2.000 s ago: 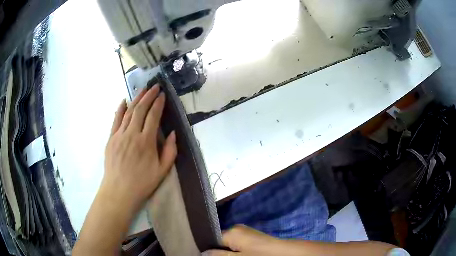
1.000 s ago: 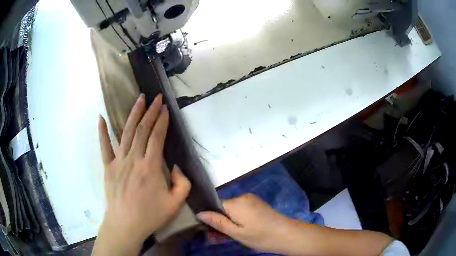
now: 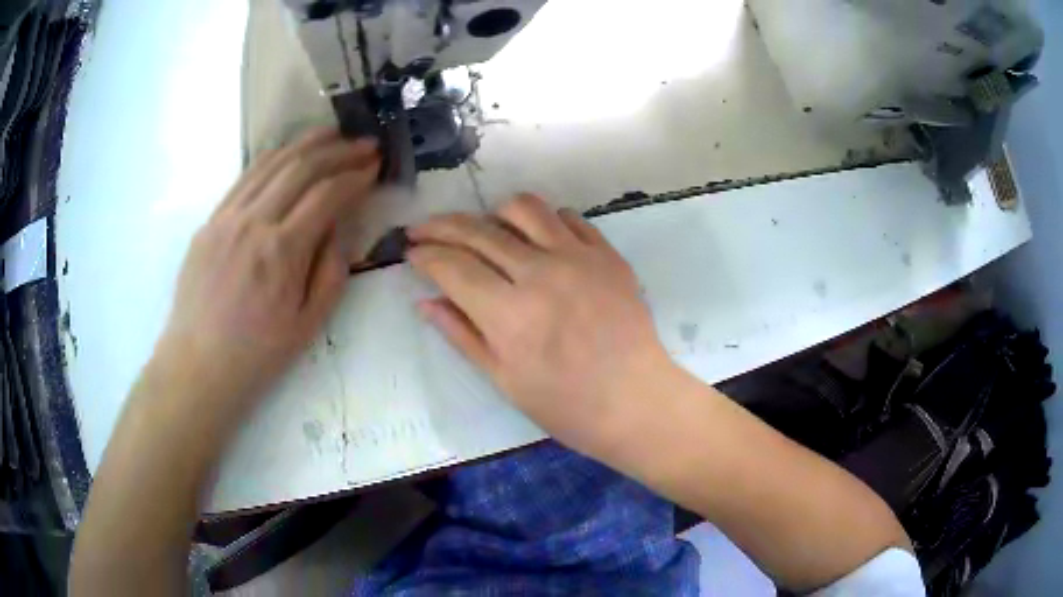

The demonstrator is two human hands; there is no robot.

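A waistband strip, with a dark part (image 3: 358, 113) and a beige part (image 3: 270, 88), lies under the sewing machine head (image 3: 408, 35), mostly behind the needle area. My left hand (image 3: 257, 251) is blurred; its fingertips are at the strip's near end, just in front of the presser foot, and the hand hides the cloth beneath. Whether it grips the cloth is unclear. My right hand (image 3: 542, 315) lies palm down at the front edge of the machine bed, fingers bent and thumb apart, fingertips beside a small dark patch (image 3: 391, 245). No cloth is visible in it.
The white table (image 3: 385, 408) curves in front of me. Dark layered cloth with a white tag (image 3: 26, 254) hangs at the left edge. Dark bundles (image 3: 968, 443) are piled low at the right. Blue checked cloth (image 3: 548, 525) and more strips (image 3: 274, 542) lie below the table edge.
The strip has moved away from me through the machine, leaving the table's front part. My right hand has let go of its near end and moved up beside the needle area. My left hand has moved forward.
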